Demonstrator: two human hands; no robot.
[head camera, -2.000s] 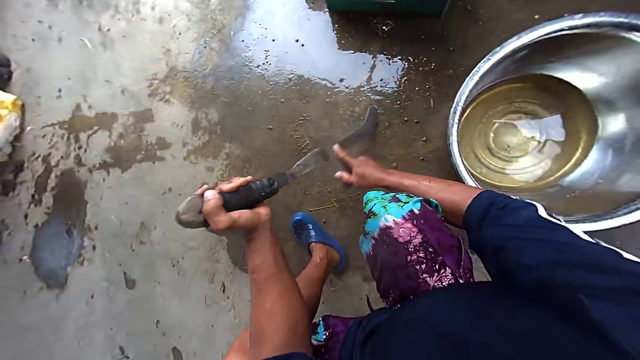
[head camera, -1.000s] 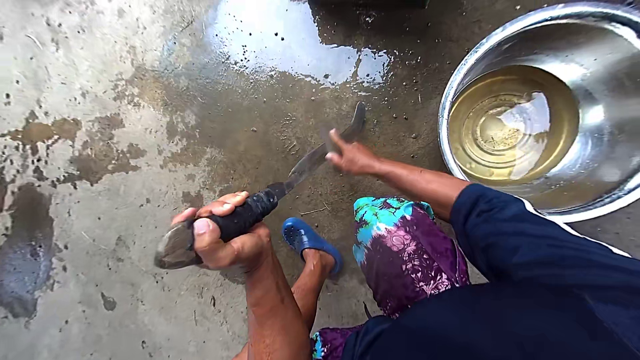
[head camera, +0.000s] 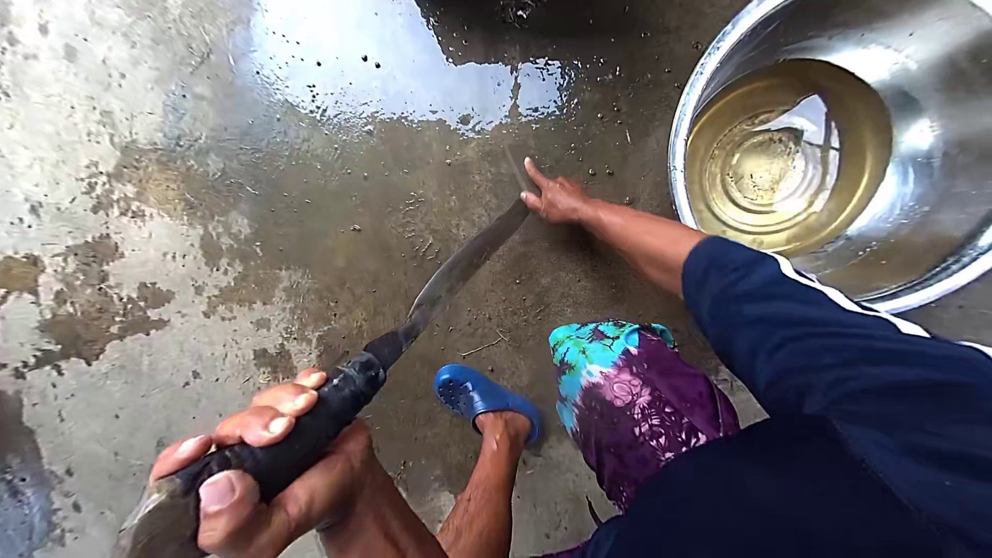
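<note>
A long knife with a curved metal blade (head camera: 469, 260) slants from lower left to upper centre over the wet floor. My left hand (head camera: 271, 465) is wrapped around its black, taped-looking handle (head camera: 322, 407), at the lower left. Near the far end of the blade, my right hand (head camera: 556, 198) has a narrow, flat grey strip (head camera: 519, 167) between thumb and index finger. The strip is blurred, so its kind and material cannot be told. The fingers lie at the blade's far end and partly hide it; exact contact is unclear.
A large shiny metal basin (head camera: 942, 167) holding yellowish water stands at the right, beside my right forearm. Below the blade are my foot in a blue clog (head camera: 484, 395) and a knee under purple and turquoise patterned cloth (head camera: 628, 395). Wet concrete floor (head camera: 333, 186) shows a bright reflection.
My right hand has moved toward the far end of the blade, which now ends near its fingers. Earlier the blade reached beyond them. My left hand keeps its hold on the handle.
</note>
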